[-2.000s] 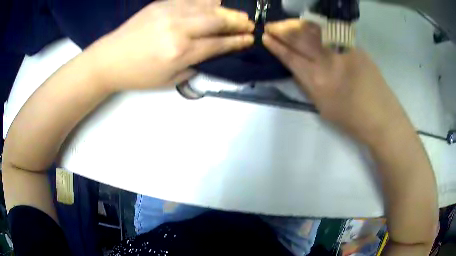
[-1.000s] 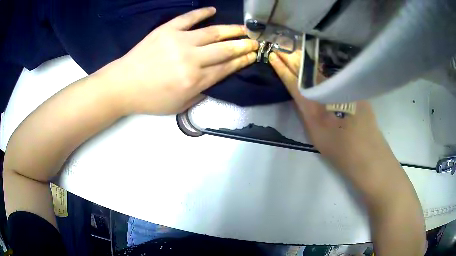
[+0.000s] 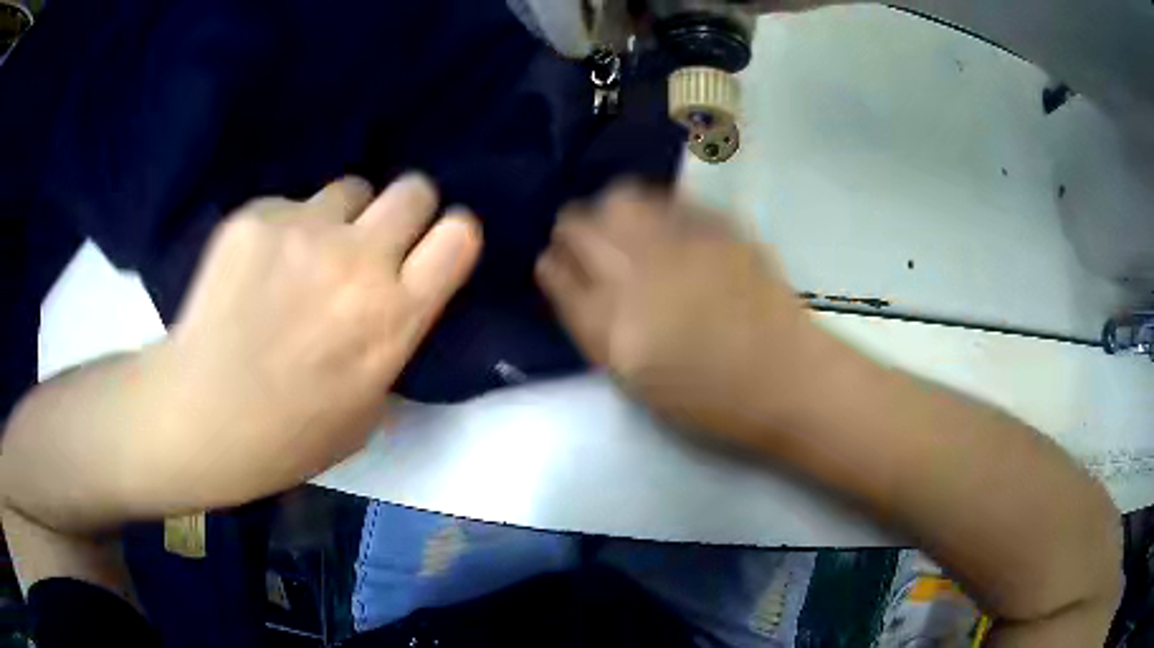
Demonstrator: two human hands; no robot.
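Note:
The dark navy garment (image 3: 494,152) lies over the left and middle of the white table, its near edge close to the table's front. My left hand (image 3: 316,329) rests on the cloth with fingers curled. My right hand (image 3: 671,304) is blurred, its curled fingers at the cloth's right part. Whether either hand pinches the cloth is hidden. A small pale mark (image 3: 509,371) shows on the cloth near its front edge. The presser foot (image 3: 606,89) is beyond my hands, over the cloth.
The sewing machine head (image 3: 911,28) crosses the top right. A ribbed cream knob (image 3: 705,91) is right of the foot. The white table (image 3: 886,165) has a curved front edge and a dark seam. A metal fitting (image 3: 1129,334) is at the far right. My lap shows below.
Both hands have moved back toward me, away from the presser foot, and farther apart. The garment has come nearer the table's front and covers the round inset. The view has shifted.

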